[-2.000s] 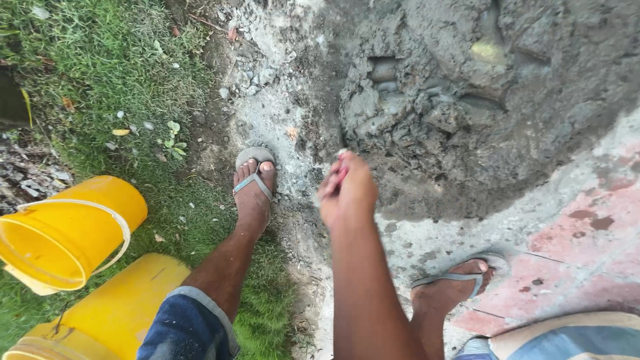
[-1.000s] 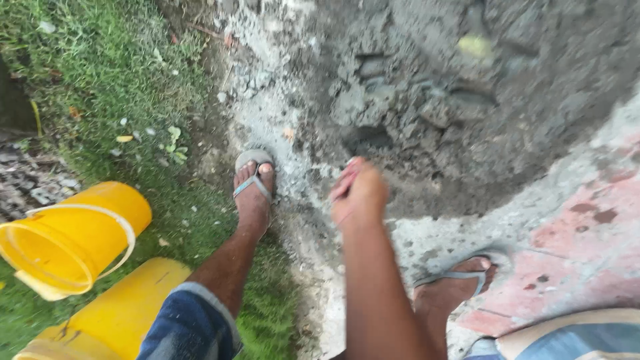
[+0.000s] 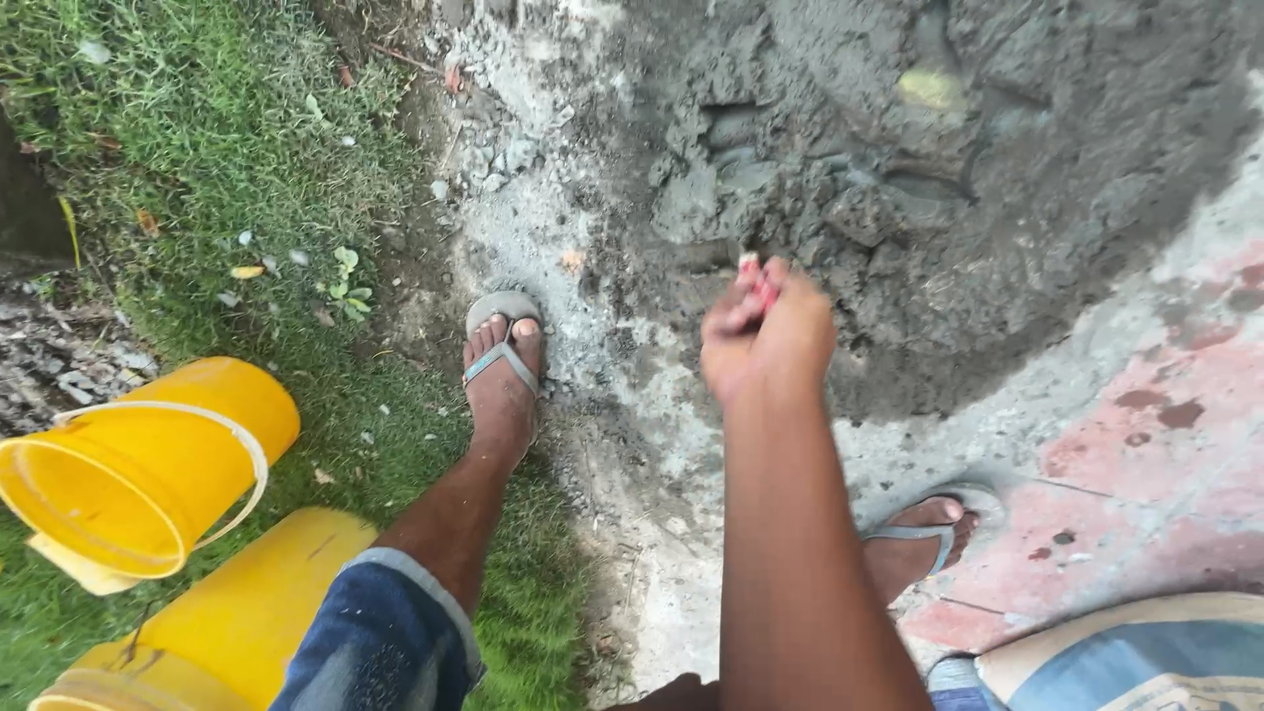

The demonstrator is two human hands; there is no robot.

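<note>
My right hand (image 3: 770,331) is raised over the edge of a heap of wet grey cement mix (image 3: 889,237). Its fingers are closed around a small red object (image 3: 758,286) with a pale tip; most of it is hidden by the fingers, so its kind cannot be told. The mix has several smooth cuts and hollows in its surface, and a yellowish patch (image 3: 930,89) shows near its top. My left hand cannot be made out; a dark, blurred bit of skin shows at the bottom edge, beside the right forearm.
Two yellow plastic buckets (image 3: 212,415) lie on the grass at the left, one with a white handle. My feet, in grey flip-flops (image 3: 504,301), stand apart on rough concrete and reddish paving (image 3: 1136,494). A striped cloth (image 3: 1136,657) is at the lower right.
My right hand has shifted slightly over the edge of the mix and still holds the red object. The feet and buckets stay in place.
</note>
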